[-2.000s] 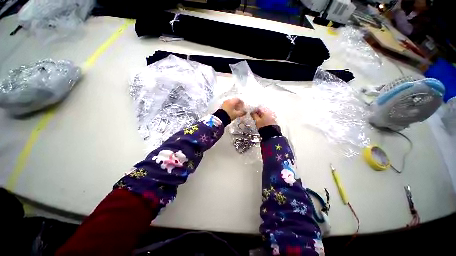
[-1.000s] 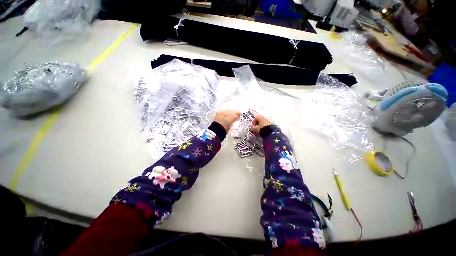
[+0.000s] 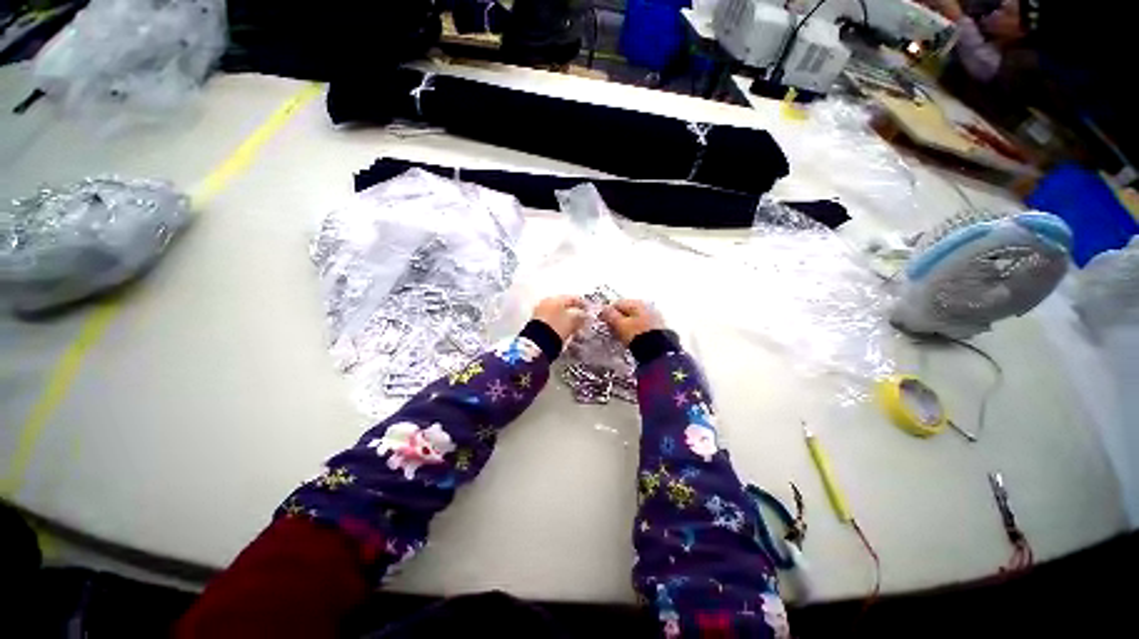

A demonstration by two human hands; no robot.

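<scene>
My left hand (image 3: 561,315) and my right hand (image 3: 630,318) are close together at the middle of the table, both bare, with fingers bent. Between them they hold a small clear poly bag (image 3: 597,303) with glinting metal in it. Loose silver metal buckles (image 3: 600,381) lie in a small dark heap just below the hands, on thin clear film. A large crumpled clear poly bag of packeted buckles (image 3: 419,281) lies left of the hands. The fingertips are small and overexposed, so their exact grip is hard to see.
Black fabric bundles (image 3: 562,125) lie across the back. A closed grey-silver bag (image 3: 88,237) is far left. Clear empty bags (image 3: 812,293), a fan (image 3: 987,275), a tape roll (image 3: 913,407), a yellow pen-like tool (image 3: 827,476), snips (image 3: 1005,512) and green-handled scissors (image 3: 774,524) are right. A person is at the back right.
The view has shifted slightly. The hands have stayed close together over the heap, and the small bag between them has changed shape and position.
</scene>
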